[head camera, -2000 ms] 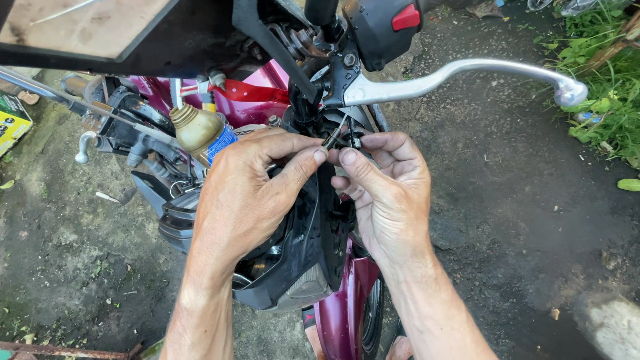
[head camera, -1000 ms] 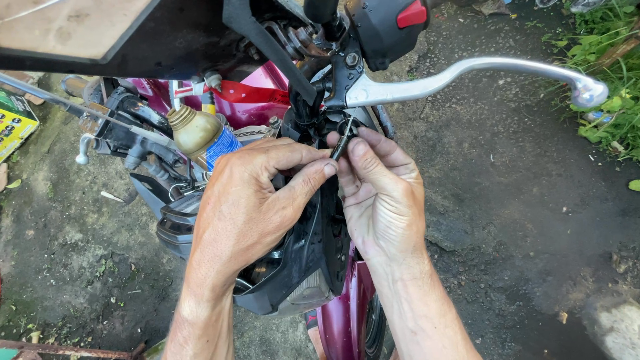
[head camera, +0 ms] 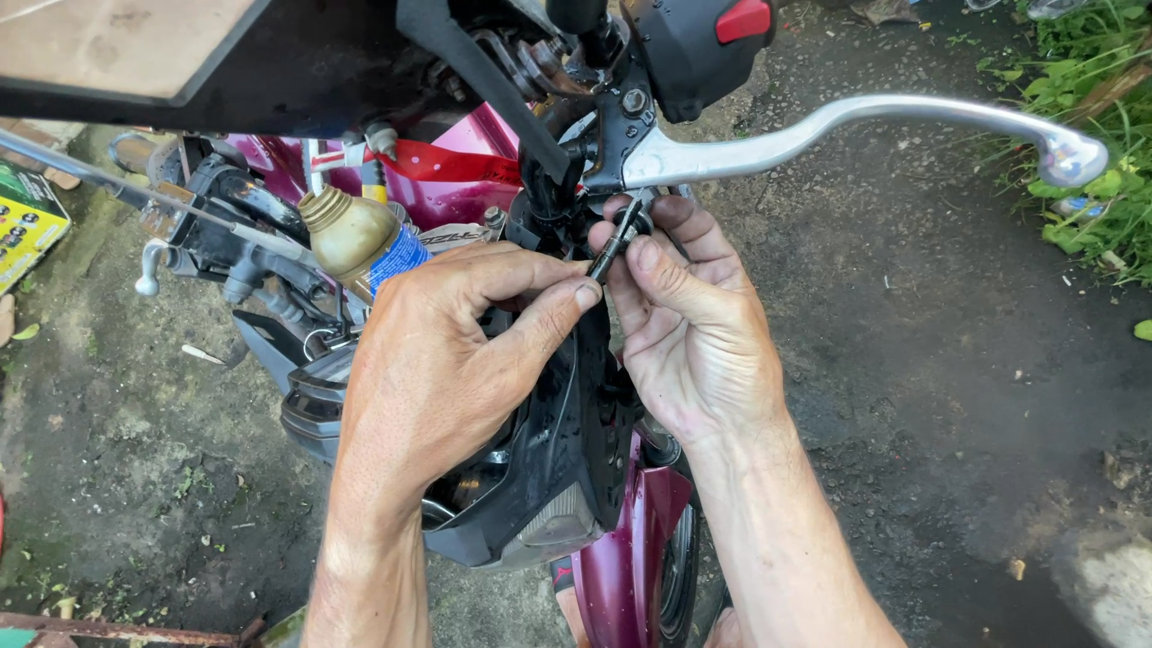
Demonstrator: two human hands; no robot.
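Note:
Just below the silver hand lever of a motorcycle, both hands meet at a control cable's black end fitting. My left hand pinches the fitting's lower end between thumb and forefinger. My right hand has its thumb and fingers around the upper end, beside a small dark ring-like part. A thin metallic piece runs from the fitting up toward the lever's black bracket. The right fingertips partly hide this spot, so its seating cannot be seen.
A brownish plastic bottle with a blue label leans left of my left hand. Around it are a red strap, the black front fairing and a purple fender. A yellow-green box lies far left; plants grow at right.
The dark fitting, mostly covered by the fingers two seconds ago, now shows slanting between both hands. My right hand's fingers have shifted around its upper end.

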